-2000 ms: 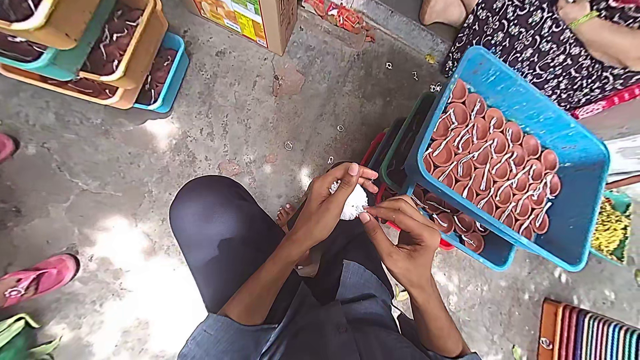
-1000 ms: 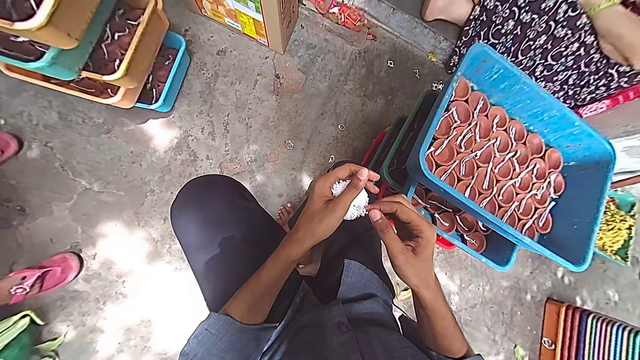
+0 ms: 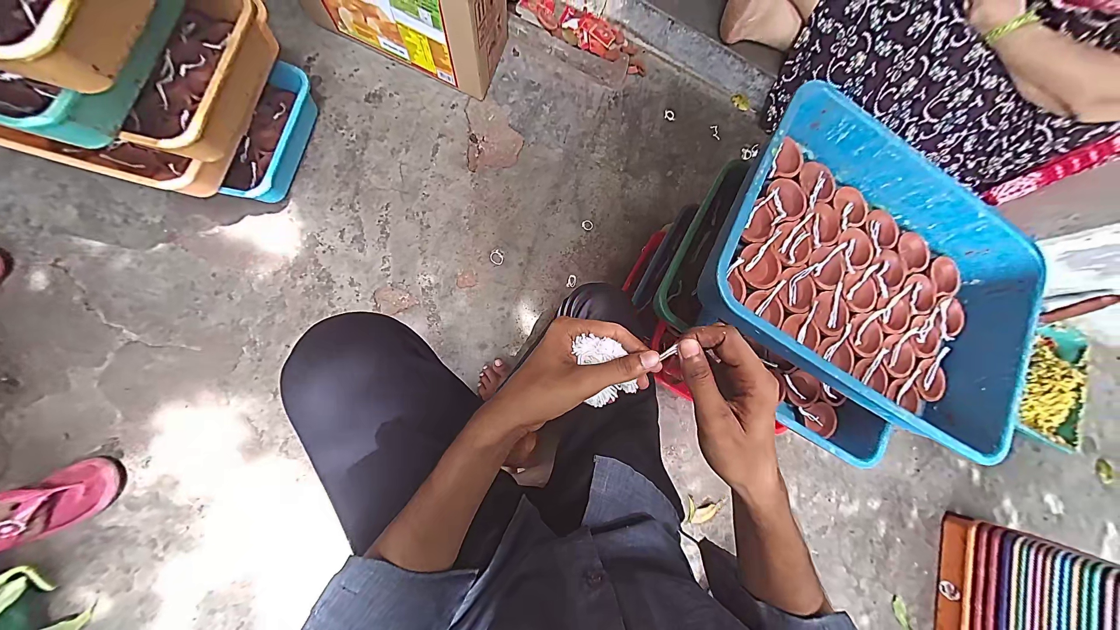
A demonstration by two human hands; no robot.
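Observation:
My left hand (image 3: 573,372) holds a bundle of white cotton wicks (image 3: 599,367) in its curled palm, over my knee. Between its thumb and forefinger and the fingertips of my right hand (image 3: 722,385) runs a thin white wick (image 3: 669,353), pinched at both ends. To the right of my hands, a tilted blue plastic tub (image 3: 989,262) holds rows of small clay lamps (image 3: 862,293), many with white wicks lying across them. Under it, a second blue tub (image 3: 862,444) also holds clay lamps with wicks.
Stacked plastic tubs (image 3: 210,144) of lamps stand upper left, near a printed cardboard box (image 3: 420,39). A seated person in a patterned dark garment (image 3: 884,87) is upper right. A pink sandal (image 3: 74,499) is at left, a striped item (image 3: 1037,573) lower right, yellow flowers or petals (image 3: 1053,385) in a container at right.
My fingertips have drawn the thin wick out between my two hands, where it now shows more clearly. At the upper right, the other person's arm has shifted.

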